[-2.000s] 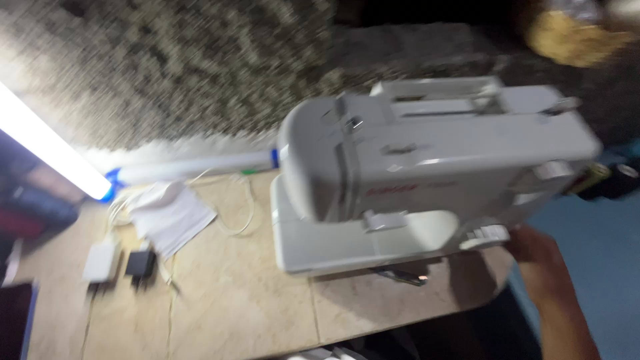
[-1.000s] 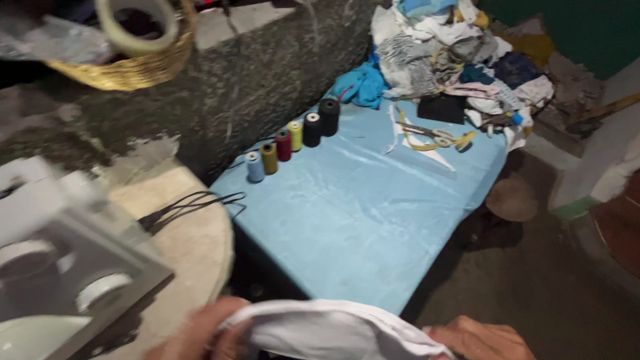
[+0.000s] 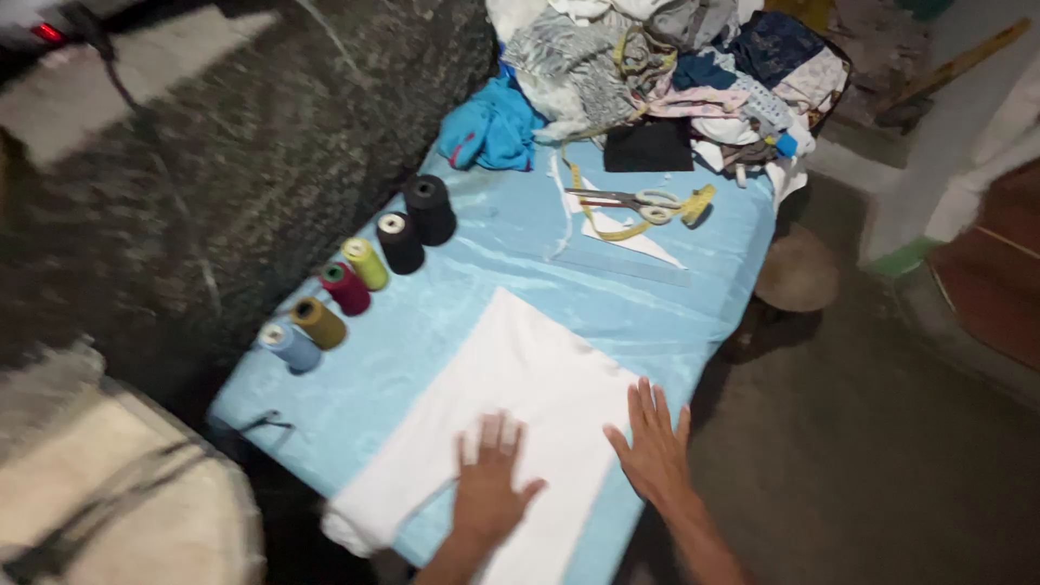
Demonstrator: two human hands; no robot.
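White fabric [image 3: 544,366], shaped like a pair of trousers with two leg-like parts, lies spread on a table with a light blue cloth [image 3: 357,422]. My left hand [image 3: 487,479], slightly blurred, is over the fabric near the gap between the two parts, palm down with fingers apart. Along the fabric's right edge, my right hand [image 3: 650,447] is palm down with its fingers spread. Neither hand grips anything. Past the fabric lie scissors [image 3: 650,205], a yellow measuring tape [image 3: 626,234], a clear ruler [image 3: 617,264] and white fabric scraps [image 3: 642,244].
Several thread cones, including a light blue one [image 3: 291,348] and a black one [image 3: 431,210], line the table's left edge beside a rough stone wall [image 3: 244,162]. A heap of clothes [image 3: 650,73] covers the far end. A round stool [image 3: 796,268] stands to the right.
The view has swung from the sewing machine to the blue table. The white fabric, held between both hands a second ago, now lies spread on the table, and both hands have let go.
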